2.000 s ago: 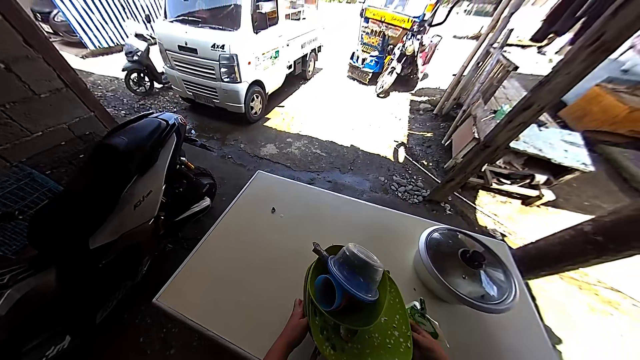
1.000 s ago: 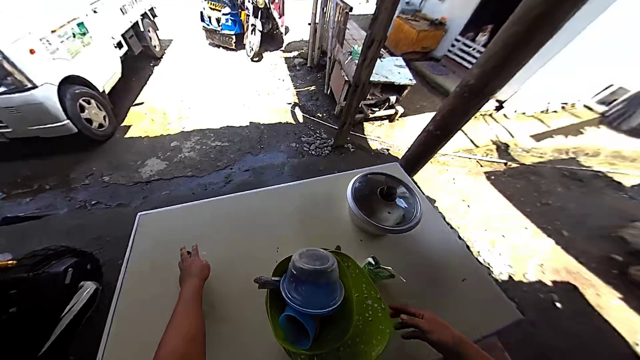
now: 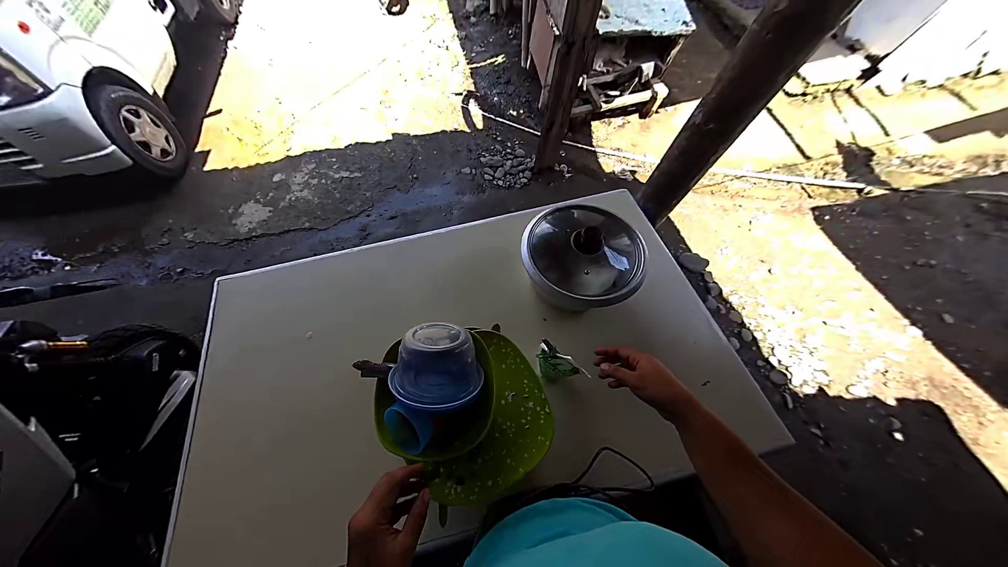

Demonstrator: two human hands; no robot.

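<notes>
On the pale tabletop (image 3: 315, 346) lies a green plate (image 3: 516, 402) with white specks. A green bowl (image 3: 386, 425) overlaps it, holding a clear plastic container (image 3: 437, 366) turned upside down and a blue cup (image 3: 409, 428) on its side. A dark handle (image 3: 372, 368) sticks out at the bowl's left. My left hand (image 3: 390, 512) is at the plate's lower left edge, fingers bent; whether it grips the plate is unclear. My right hand (image 3: 634, 374) hovers at the right with fingers apart and empty, near a small green crumpled packet (image 3: 557, 364).
A pot with a glass lid (image 3: 584, 256) stands at the table's far right corner. Wooden posts (image 3: 732, 102) rise beyond it. A motorcycle (image 3: 102, 394) is at the left, a white truck (image 3: 71, 118) at the upper left. A dark cord (image 3: 614, 465) lies at the near edge.
My left hand has come from the open tabletop at the left to the plate's near edge. My right hand, earlier at the plate's right side, is now beside the green packet. The view has swung right.
</notes>
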